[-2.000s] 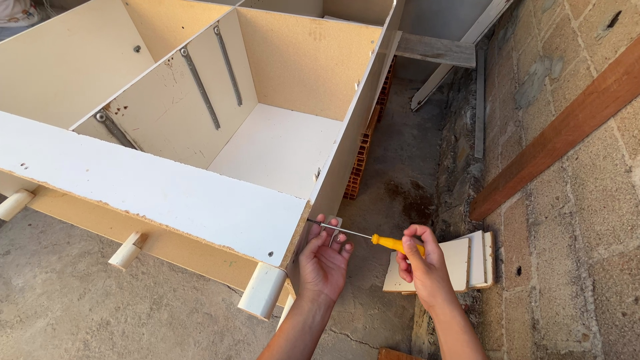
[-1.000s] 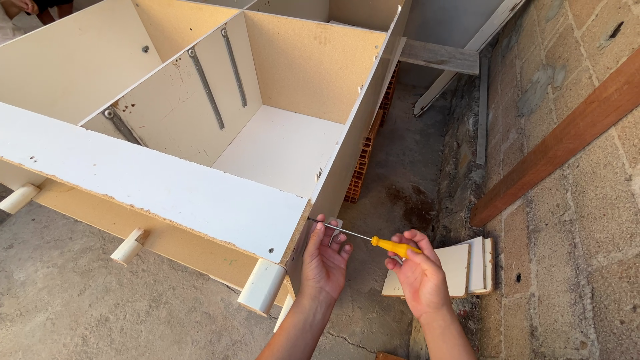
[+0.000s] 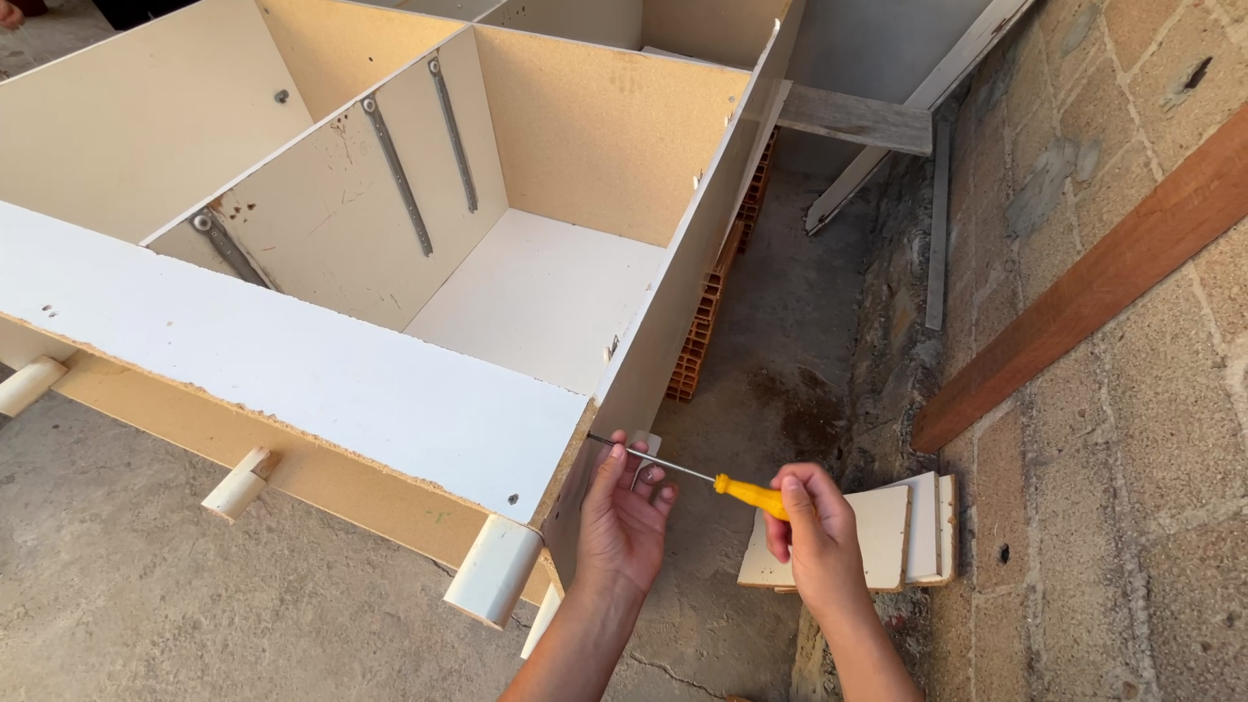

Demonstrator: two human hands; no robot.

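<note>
My right hand grips the yellow handle of a screwdriver. Its metal shaft runs left to a dark screw at the side panel of a white particleboard cabinet. My left hand is palm up by the panel, its fingertips around the screw and shaft tip. A small translucent piece shows behind these fingers; whether they hold it I cannot tell. Just left of this hand, a short white leg is fixed at the cabinet's corner.
Metal drawer slides line an inner divider. White board offcuts lie on the concrete floor by the block wall, where a reddish wooden beam slants. Hollow bricks are beneath the cabinet. A grey plank juts out behind.
My right hand has shifted its grip around the yellow handle. The left hand stays at the screw by the panel.
</note>
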